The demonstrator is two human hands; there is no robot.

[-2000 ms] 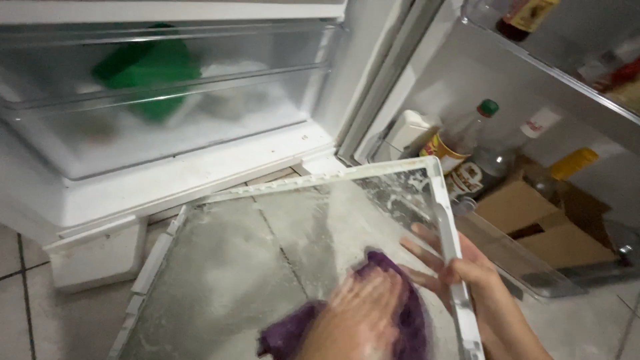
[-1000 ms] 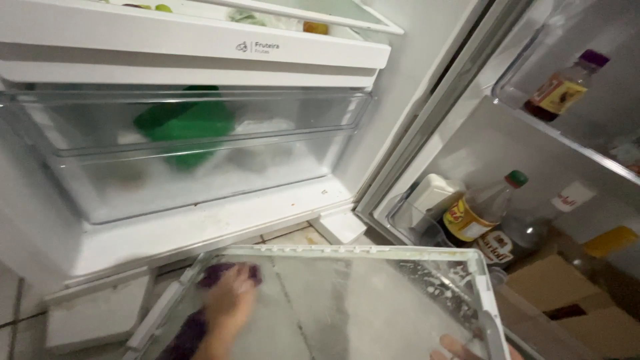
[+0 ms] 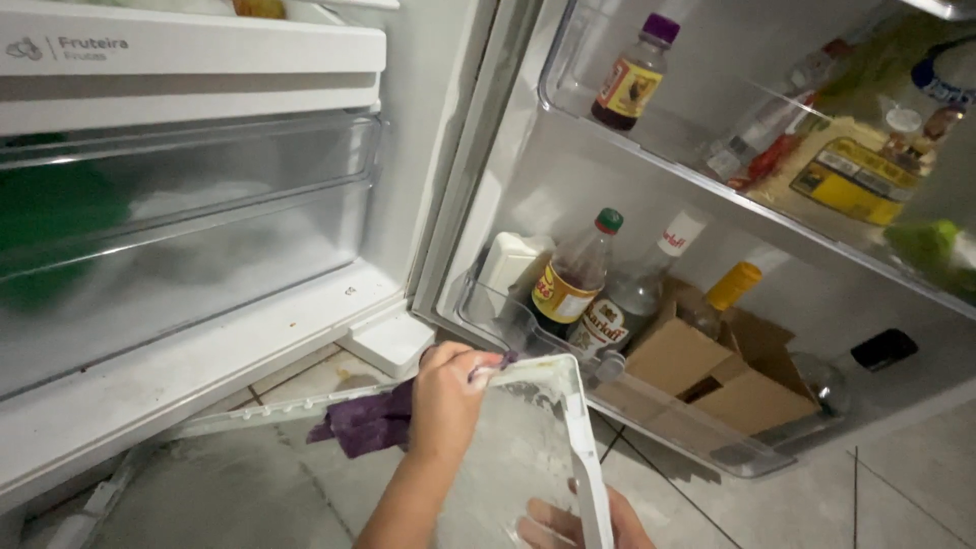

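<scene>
A glass refrigerator shelf with a white plastic frame (image 3: 585,457) is tilted in front of me, with whitish smears on the glass. My left hand (image 3: 454,381) grips a purple cloth (image 3: 370,423) at the far edge of the frame, near its right corner; part of the cloth drapes over the glass. My right hand (image 3: 591,522) holds the frame's right side at the bottom of the view, its fingers behind the glass and showing through it.
Behind the shelf stands an open refrigerator with clear drawers (image 3: 252,252) and small crumbs on its white base ledge (image 3: 305,316). On the right, the open door's lower bin (image 3: 686,435) holds several bottles and a cardboard box (image 3: 709,366), close to the shelf's corner. Tiled floor (image 3: 877,488) lies below.
My left hand with the purple cloth has moved from the shelf's far left part to the far edge near the right corner. My right hand stays at the right side. The view has turned right.
</scene>
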